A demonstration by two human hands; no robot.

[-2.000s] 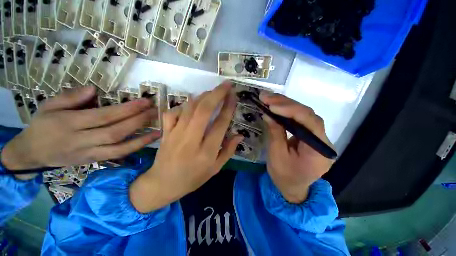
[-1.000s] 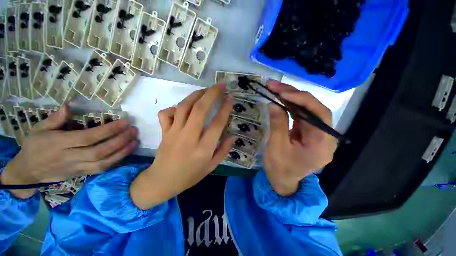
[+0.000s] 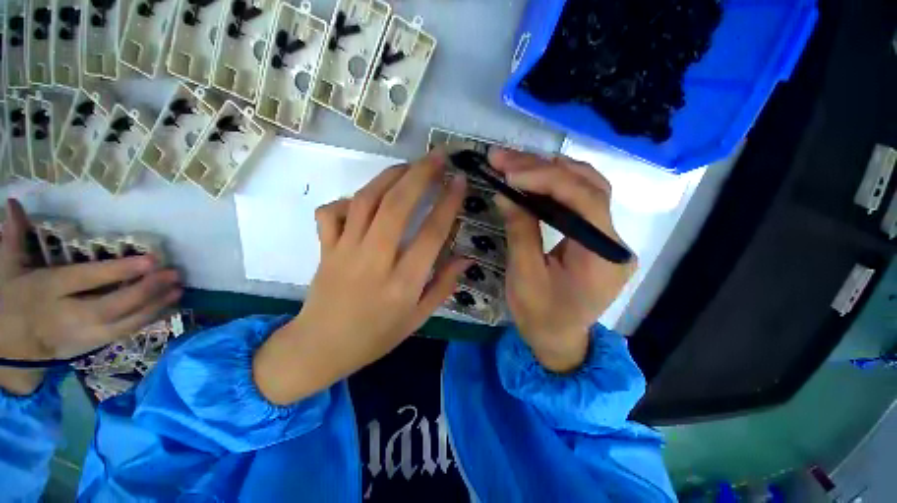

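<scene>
My right hand (image 3: 566,246) holds black tweezers (image 3: 561,213) like a pen, their tips over the top housing of a short column. The cream housings (image 3: 482,244) lie open side up, stacked one below the other, with black inserts inside. My left hand (image 3: 369,260) rests flat beside the column, its fingertips on the left ends of the housings, partly hiding them. The tweezer tips lie close to my left fingertips; whether they grip an insert cannot be told.
A blue bin (image 3: 639,128) of black inserts stands at upper right. Rows of filled housings (image 3: 393,83) lie at upper left. Another person's hand (image 3: 69,295) covers housings at far left. A white sheet (image 3: 290,216) lies on the bench. A black tray (image 3: 787,295) with few housings is at right.
The other person's hand has moved left with a row of housings, uncovering the white sheet. My right hand and tweezers have come to the top housing. My left hand has hardly moved.
</scene>
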